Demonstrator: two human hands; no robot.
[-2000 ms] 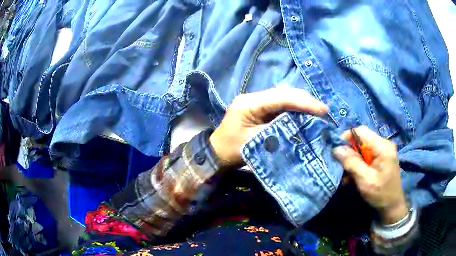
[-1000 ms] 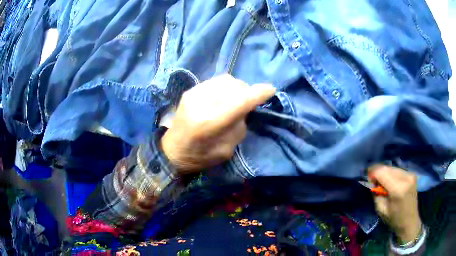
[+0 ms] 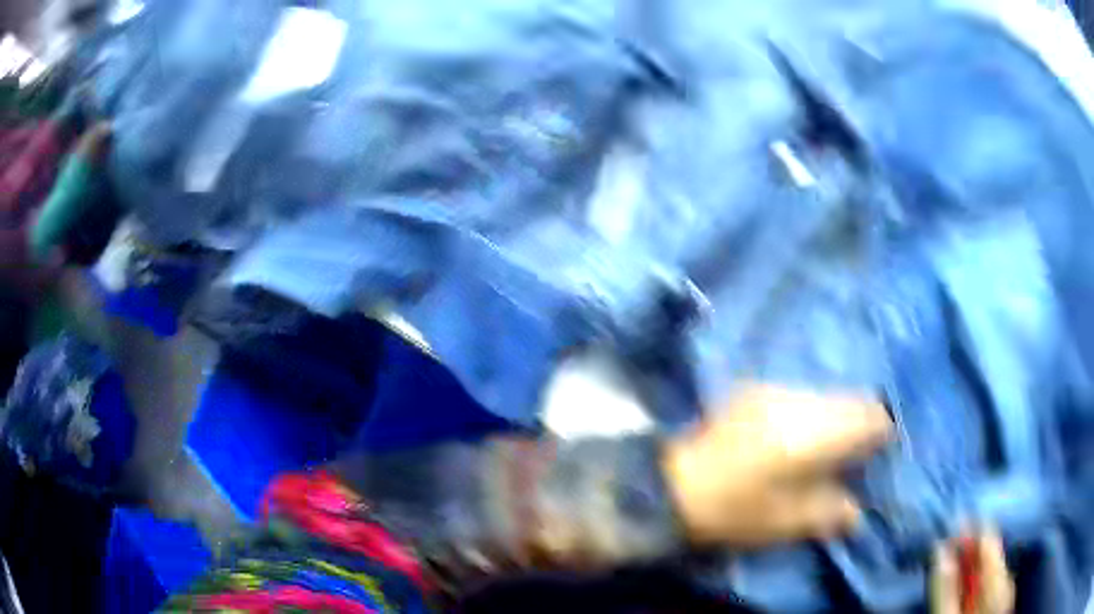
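The frame is strongly blurred. A mid-blue denim garment (image 3: 936, 276) fills the right side, in front of me. My left hand (image 3: 780, 462) reaches right at the lower right of centre, against the denim, with thumb and fingers a little apart; whether it grips cloth cannot be told. My right hand (image 3: 974, 570) is cut off by the bottom edge at the lower right. An orange-red strip, which fits the snips (image 3: 967, 569), shows between its fingers; their blades cannot be seen. Parts of the garment near both hands are smeared.
More denim garments (image 3: 408, 258) lie overlapped to the left, hanging over the near edge. White patches (image 3: 588, 396) show between them. A blue bin (image 3: 276, 420) stands below at the left, with another blue bin (image 3: 144, 564) nearby. Part of a person (image 3: 36, 180) shows at the far left.
The view has swung left. My left hand has moved right across the denim, closer to my right hand. The cuff held two seconds ago is no longer distinguishable.
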